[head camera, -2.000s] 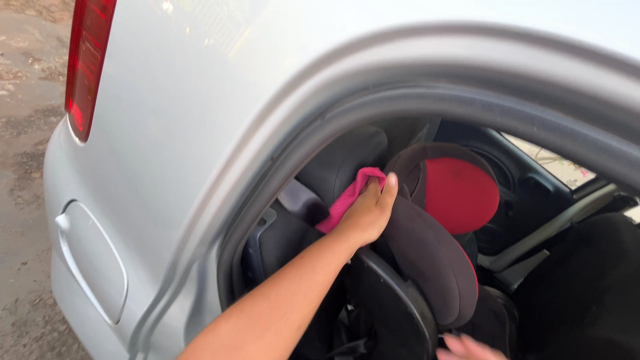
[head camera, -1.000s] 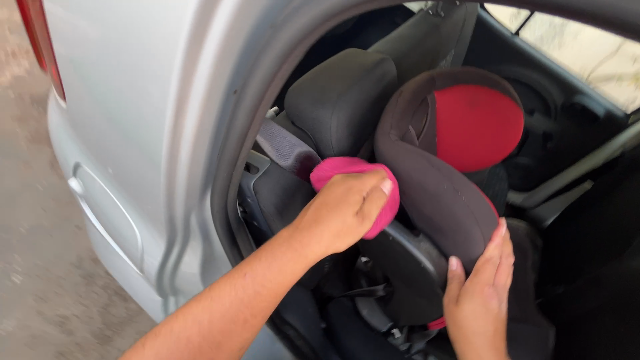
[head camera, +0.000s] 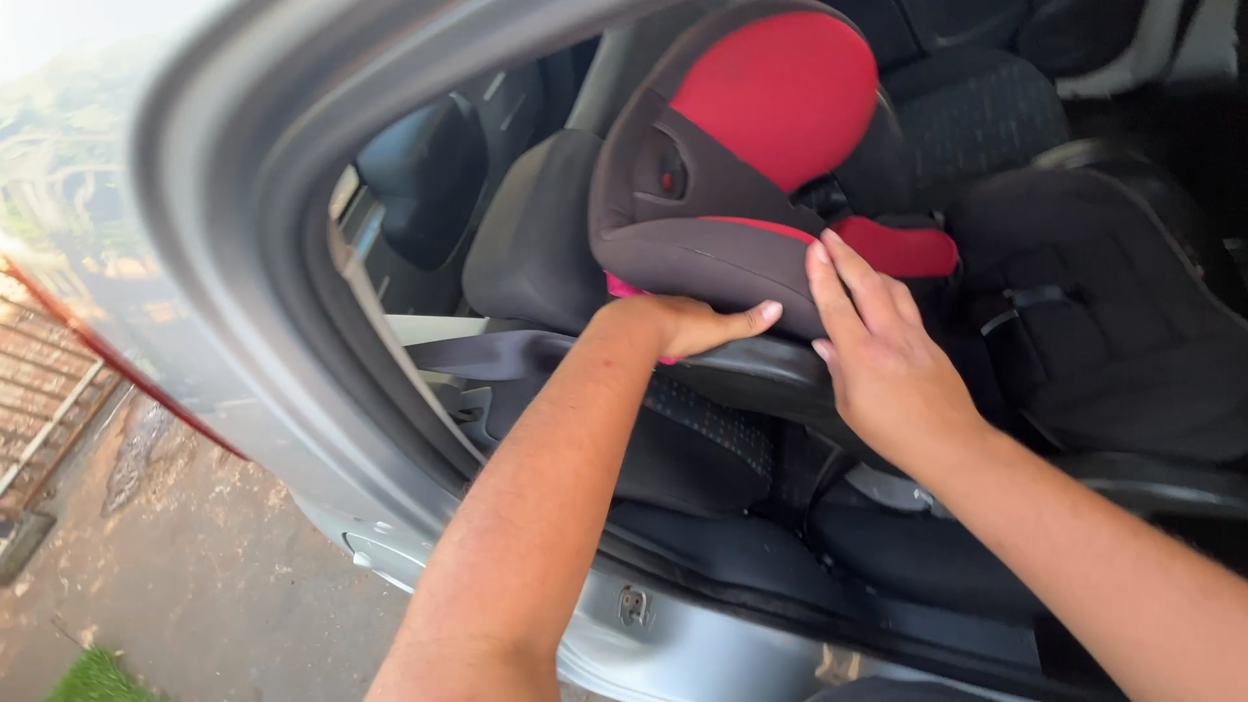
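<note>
A child car seat (head camera: 702, 258) with dark padding and red panels sits on the rear bench of a silver car. My left hand (head camera: 687, 327) reaches behind its padded side, thumb extended along the dark fabric. Bits of a pink cloth (head camera: 621, 286) show beside that hand; the cloth is mostly hidden between the hand and the seat shell. My right hand (head camera: 873, 336) rests with its fingers on the edge of the side padding, holding nothing else. Just below both hands runs the black plastic shell (head camera: 751, 361).
The door frame (head camera: 292, 224) curves around the opening at left. A grey seat belt (head camera: 497, 353) crosses behind my left forearm. The car's headrest (head camera: 536, 229) stands beside the child seat. A door striker (head camera: 632, 604) projects from the sill below.
My left hand has gone from the near side of the shell to behind the padding, the pink cloth now mostly covered. My right hand remains on the side padding. The view has turned and moved closer.
</note>
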